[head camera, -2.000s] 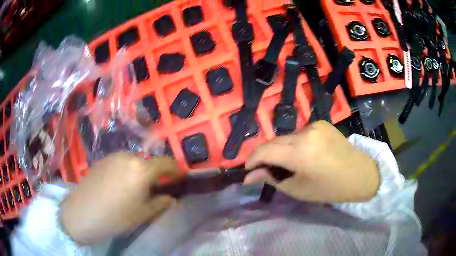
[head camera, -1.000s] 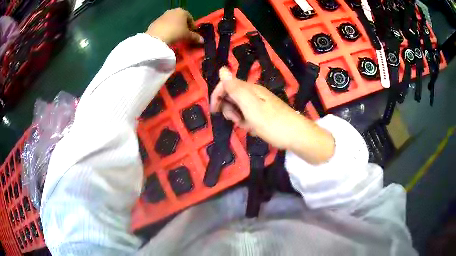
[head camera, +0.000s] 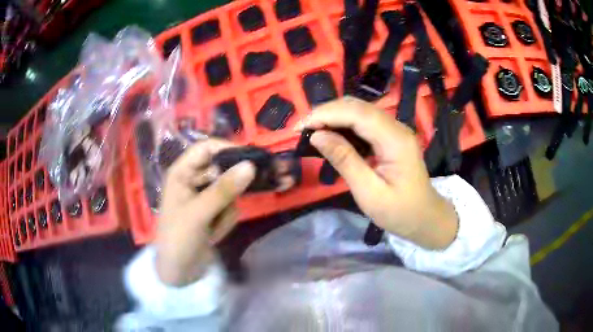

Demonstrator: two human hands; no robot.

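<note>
My left hand (head camera: 198,198) holds a blurred black watch case (head camera: 244,162) between thumb and fingers, above the front edge of the orange-red pocket tray (head camera: 292,202). My right hand (head camera: 383,172) pinches a black watch strap (head camera: 305,144) close to the right end of the case. The fingers hide much of both pieces, and I cannot tell whether they are joined. Several square watch cases (head camera: 275,112) sit in the tray pockets. Strapped watches (head camera: 374,81) lie lengthwise across the tray's right part.
A crinkled clear plastic bag (head camera: 97,97) lies over the left part of the tray. Another tray with small round cases (head camera: 75,206) is at far left. Round watch cases (head camera: 508,82) sit in a tray at right, beside hanging black straps (head camera: 564,123). A yellow floor line (head camera: 572,230) shows at lower right.
My left hand has come back from the tray's far edge and now holds a case. My right hand has left the strapped watches and holds a strap beside it. The view has shifted.
</note>
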